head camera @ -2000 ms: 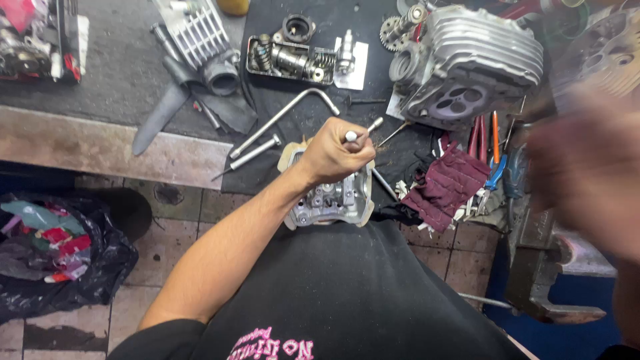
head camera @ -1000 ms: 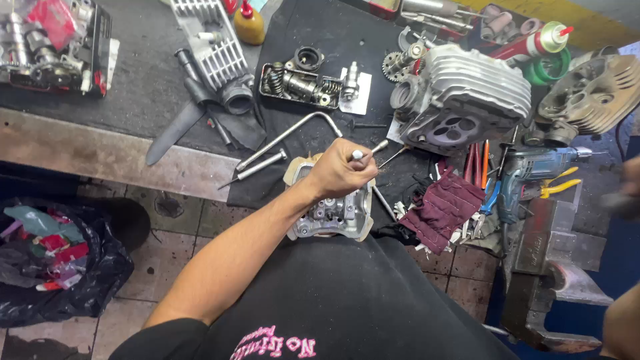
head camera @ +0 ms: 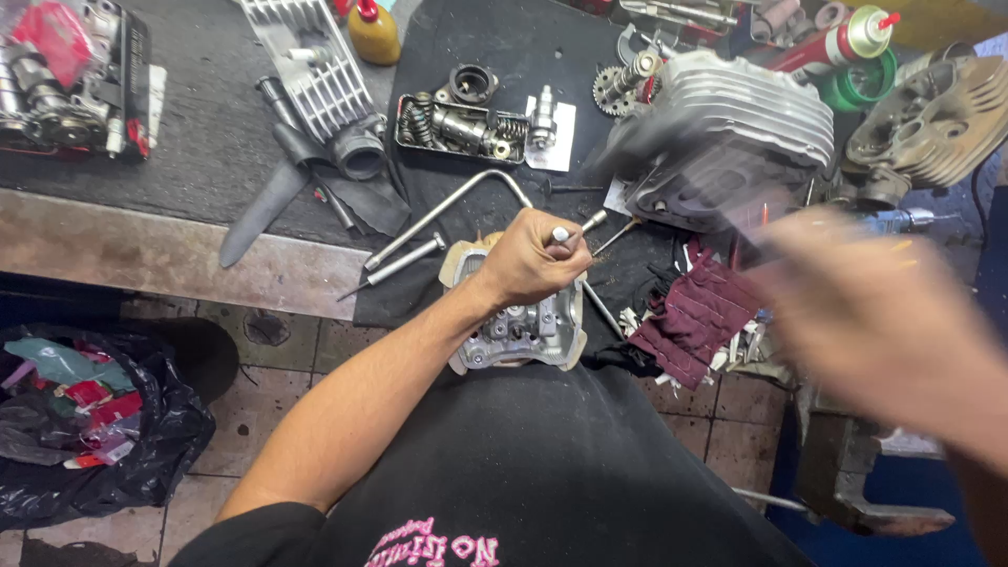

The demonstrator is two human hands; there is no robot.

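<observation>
My left hand (head camera: 535, 256) is closed around a metal rod tool (head camera: 560, 235), held over a cylinder head (head camera: 524, 331) that rests at the bench edge against my black shirt. A second metal piece (head camera: 594, 220) shows beyond my fingers. My right hand (head camera: 850, 315) is a blur at the right, with a dark, blurred tool, perhaps a hammer (head camera: 669, 146), reaching from it toward the large finned cylinder (head camera: 740, 110). Left of the cylinder head lie a bent metal bar wrench (head camera: 441, 206) and a thin steel tool with a crosspiece (head camera: 403, 263). A maroon cloth (head camera: 697, 315) lies to its right.
A tray of springs and engine parts (head camera: 461, 130), a camshaft (head camera: 543, 118) and a squeeze bottle (head camera: 374, 35) stand farther back. A finned cylinder head (head camera: 937, 118), a spray can (head camera: 843, 39) and a vise (head camera: 850, 472) are at right. A black rubbish bag (head camera: 94, 425) is below left.
My right hand, blurred at the right two seconds ago and mostly out of view one second ago, is now back over the right side with a blurred tool. My left hand keeps its place over the cylinder head.
</observation>
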